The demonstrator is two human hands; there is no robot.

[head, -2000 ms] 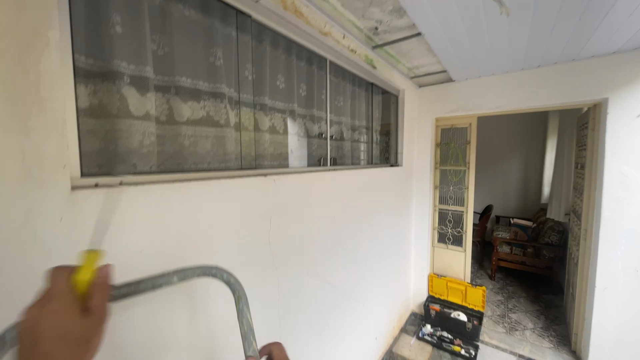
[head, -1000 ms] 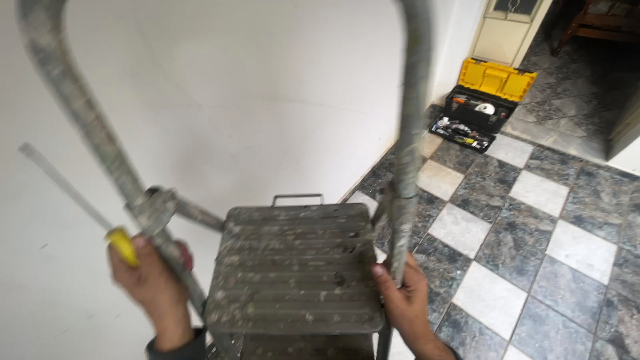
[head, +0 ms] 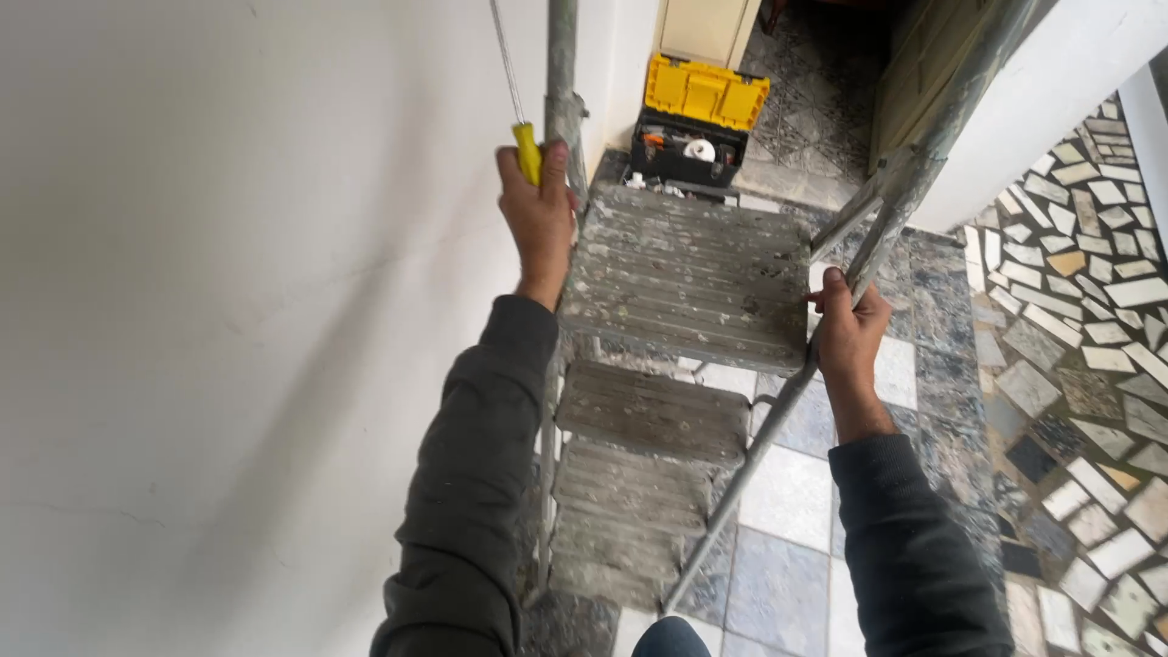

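Observation:
A paint-spattered metal stepladder (head: 684,274) stands in the middle of the head view, its ribbed top platform above several lower treads (head: 652,411). My left hand (head: 538,205) holds a screwdriver (head: 526,153) with a yellow handle, its long shaft pointing up, and rests against the ladder's left rail. Around the right rail of the ladder, beside the platform, my right hand (head: 849,328) is closed. Both forearms are in dark sleeves. The far side of each hand's grip is hidden.
A white wall (head: 228,274) runs along the left. Beyond the ladder an open black toolbox (head: 684,146) with a yellow lid stands by a doorway. Checkered floor tiles (head: 785,493) lie below, with broken-stone paving (head: 1086,365) at the right. A knee (head: 671,639) shows at the bottom.
The view has swung down from the window and wall to the ladder and floor. Since one second ago, the screwdriver in my left hand has turned more upright, and both hands remain at the ladder.

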